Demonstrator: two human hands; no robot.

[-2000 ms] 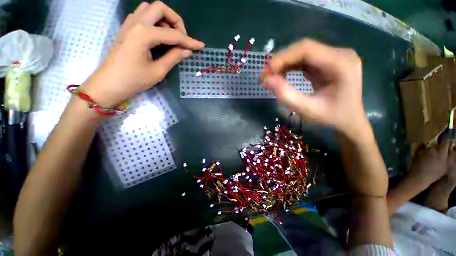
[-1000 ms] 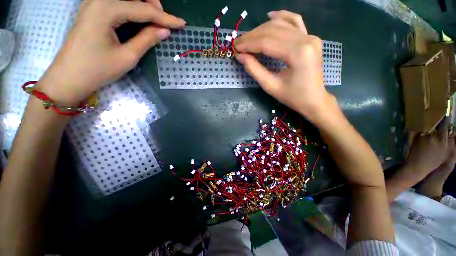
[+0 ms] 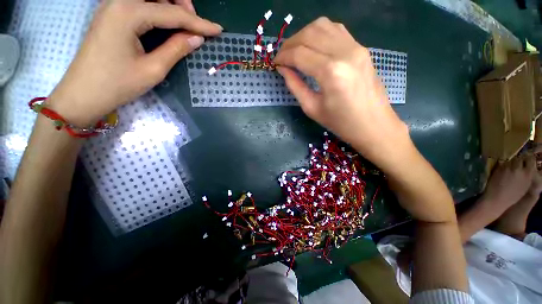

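Observation:
The dotted strip lies across the bench in front of me. A short row of gold-coloured bodies with red lead wires and white connectors stands on its left half. My right hand has its fingertips at the right end of this row, pinched on a wired component that they mostly hide. My left hand rests at the strip's upper left corner, thumb and forefinger close together there; whether they grip the edge is unclear. A loose pile of wired components lies nearer me.
Glossy spare dotted sheets overlap at the left. A brown cardboard box stands at the right. Another person's hands and white clothing show at the lower right. A pale rail runs along the upper right.
The view has shifted. My right hand has come left from over the strip to the row, bringing a wired component to its right end. My left hand stays at the strip's corner.

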